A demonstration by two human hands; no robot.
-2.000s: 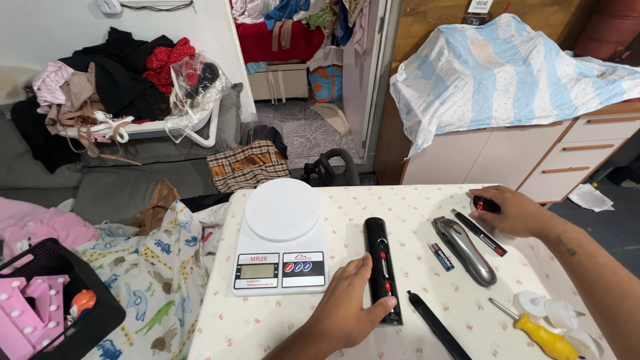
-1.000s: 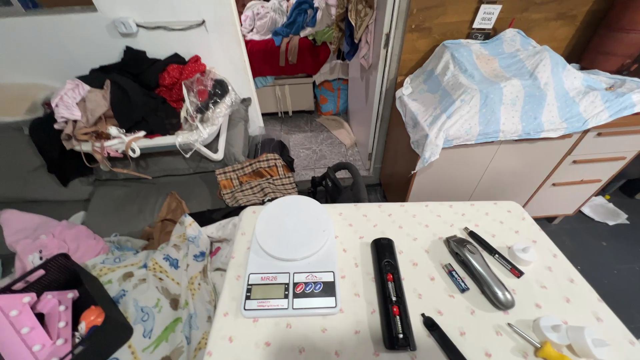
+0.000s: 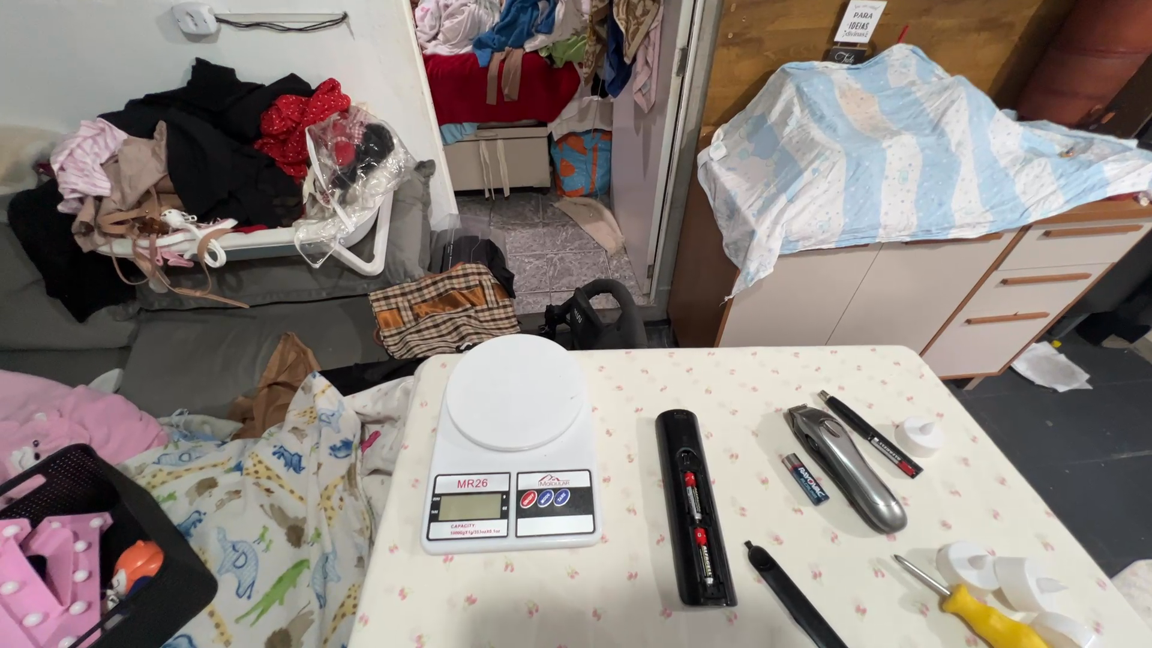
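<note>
Neither of my hands is in view. On the table with a flowered cover [image 3: 621, 387] a white kitchen scale [image 3: 515, 360] stands at the left. A black remote control [image 3: 670, 441] lies right of it, back up, its battery compartment uncovered with two batteries inside. Its long black cover [image 3: 792, 594] lies at the near edge. Farther right are a loose battery [image 3: 805, 479], a silver hair clipper [image 3: 850, 470] and a black marker pen [image 3: 869, 434]. A screwdriver with a yellow handle [image 3: 990, 619] lies near several white tealight candles [image 3: 967, 565].
A black basket [image 3: 180, 558] with pink and orange items stands at the lower left, beside a blanket with animal prints [image 3: 270, 540]. Clothes [image 3: 225, 153] are heaped on a grey sofa [image 3: 198, 346]. A striped cloth [image 3: 882, 162] covers a cabinet [image 3: 909, 288] behind the table.
Both hands have left the view. Two seconds ago the left rested on the remote control and the right held a small dark thing near the marker pen. A tealight now shows there.
</note>
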